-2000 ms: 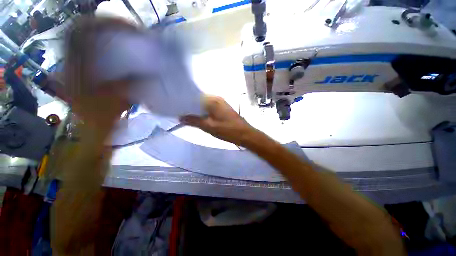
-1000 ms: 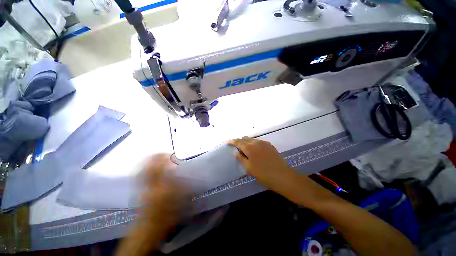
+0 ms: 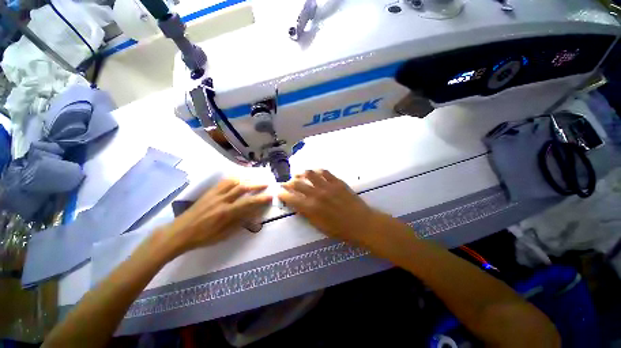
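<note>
My left hand point(image 3: 221, 211) lies palm down left of the presser foot point(image 3: 279, 166), its fingers pressed on a pale blue-grey strip point(image 3: 201, 185) on the machine bed. My right hand point(image 3: 327, 204) lies just right of the foot, fingers bent and fingertips close to the left ones. Glare and my fingers hide the cloth at the needle, so what the right fingers press on cannot be told. Other blue-grey strips point(image 3: 136, 190) overlap on the table at the left. Another strip point(image 3: 122, 251) shows partly behind my left forearm.
The white sewing machine head point(image 3: 354, 88) stands over the bed. Rolled blue-grey bundles point(image 3: 48, 177) and white fabric point(image 3: 41, 81) lie at the far left. Black-looped scissors point(image 3: 568, 170) lie on grey cloth point(image 3: 517, 160) at the right. A measuring strip point(image 3: 306, 255) edges the table. A blue basket point(image 3: 555, 299) is below.
Both hands have moved from the table's front edge up to the presser foot. The strip laid along the front edge is gone from there. The view has shifted slightly.
</note>
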